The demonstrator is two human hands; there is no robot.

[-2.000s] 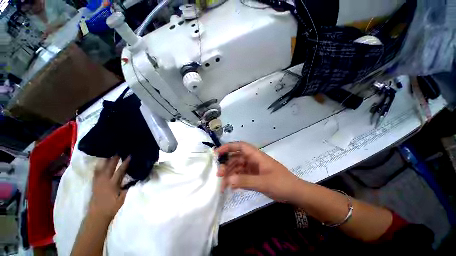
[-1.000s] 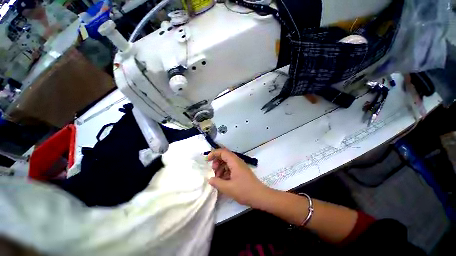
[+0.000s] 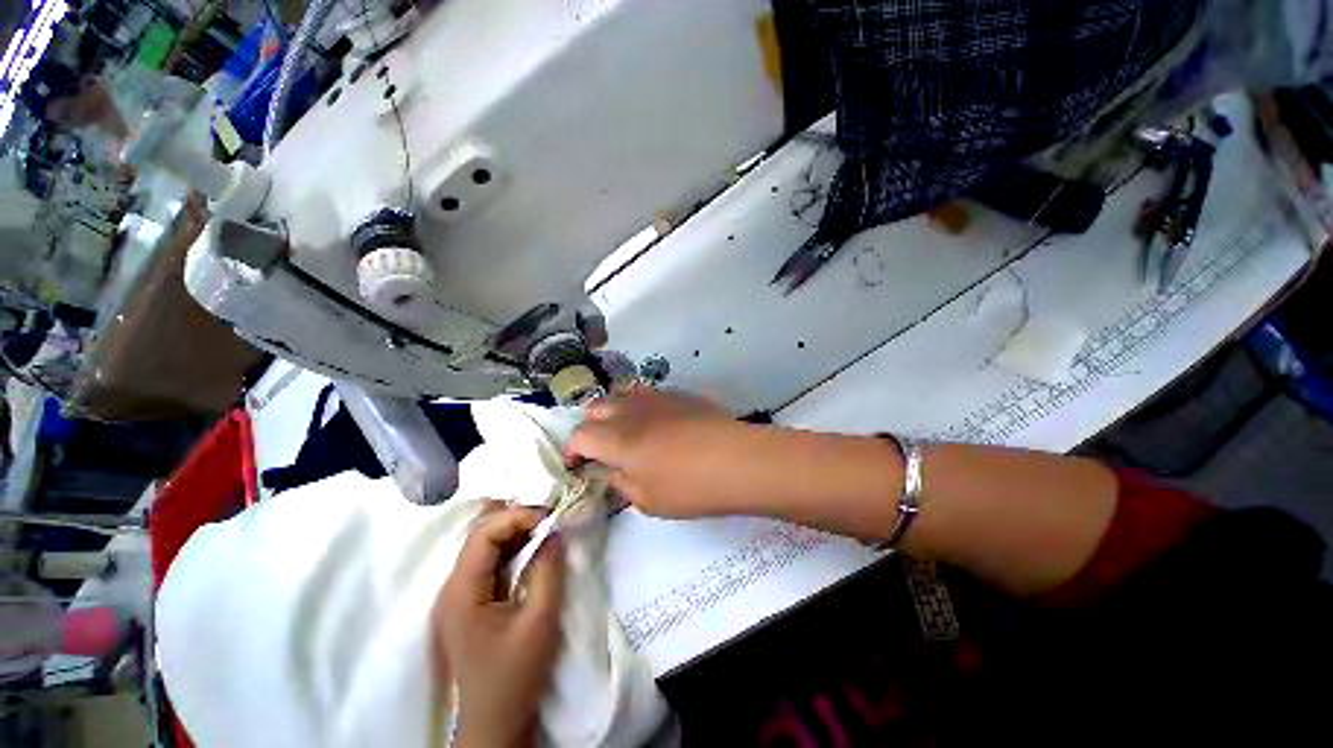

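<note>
The white fabric [image 3: 314, 592] lies broad and loose over the table's left part and hangs toward me. My left hand [image 3: 504, 614] pinches a folded edge of it in front of the machine. My right hand [image 3: 665, 450] holds the same fabric close to the presser foot area, its fingertips just below the tan block [image 3: 573, 383]. The foot and needle are mostly hidden by my fingers. Part of the dark fabric [image 3: 339, 446] shows behind the white fabric, left of the needle. A small dark end pokes out beyond my right hand.
The white machine head [image 3: 585, 117] with its tension dial [image 3: 395, 273] stands above the work. Dark pointed snips or tweezers [image 3: 813, 260], a plaid cloth [image 3: 972, 102], a dark handle [image 3: 1041, 197] and small scissors [image 3: 1174, 205] are right. A red basket [image 3: 205, 475] is left.
My left hand has come back into view and now grips the white fabric. My right hand has moved nearer the foot. The white fabric covers more of the dark fabric. The view is closer.
</note>
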